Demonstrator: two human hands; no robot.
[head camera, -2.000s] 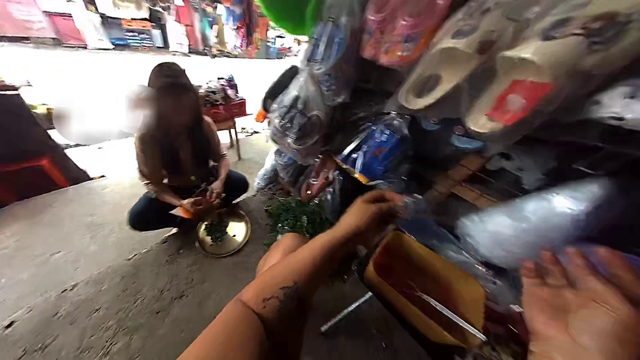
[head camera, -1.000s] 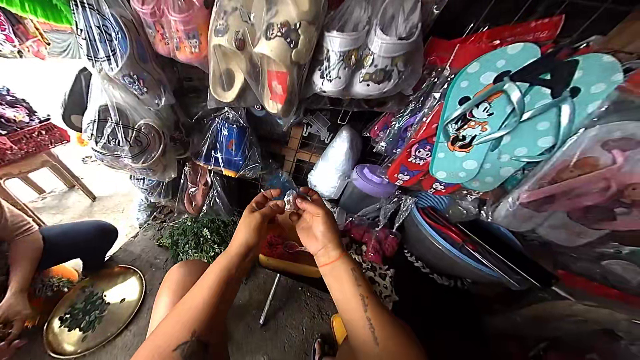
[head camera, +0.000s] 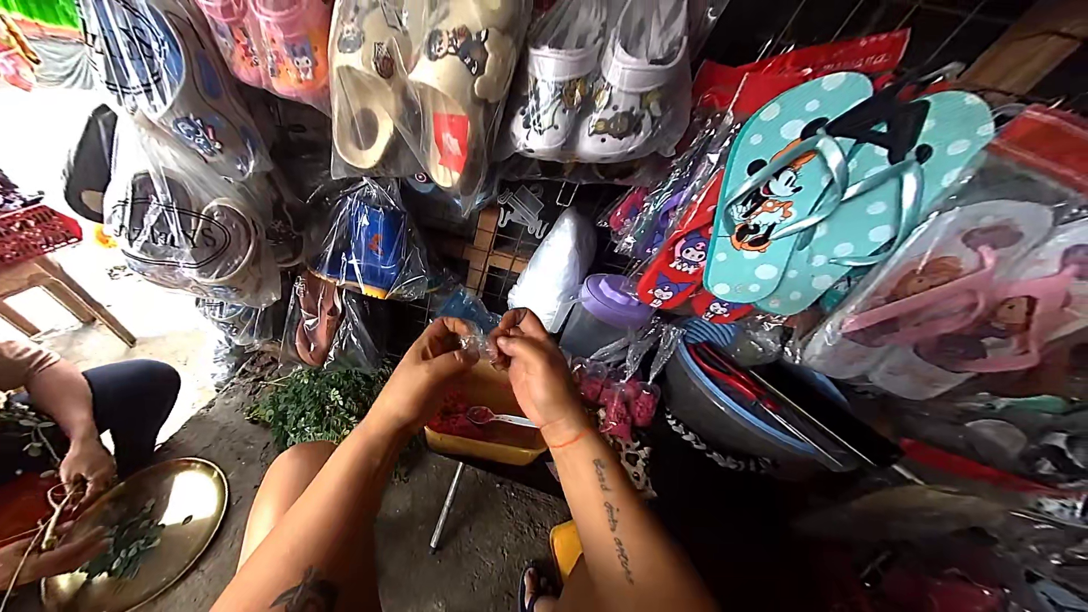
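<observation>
My left hand (head camera: 438, 361) and my right hand (head camera: 531, 365) pinch a small clear plastic bag (head camera: 476, 331) between their fingertips, close together. Just below them is a yellow rectangular tub (head camera: 484, 449) with a pink-red substance inside. A white spoon (head camera: 510, 419) rests in the tub, its bowl in the pink-red substance. To the right of the tub lie several small clear bags filled with pink-red contents (head camera: 625, 404). Behind my hands stand a container with a purple lid (head camera: 610, 297) and a bundle of clear plastic (head camera: 557, 263).
Bagged clogs (head camera: 463, 85) and teal flip-flops (head camera: 841, 187) hang ahead. A grey basin (head camera: 739, 408) stands right. Leafy greens (head camera: 319, 404) lie left, near a brass-coloured tray (head camera: 200, 518) and another person's hands (head camera: 85, 467). A metal rod (head camera: 446, 507) slants below the tub.
My hands, apart two seconds ago with the right one open and flat, have come together above the tub and now hold the small bag. The view has swung to the right.
</observation>
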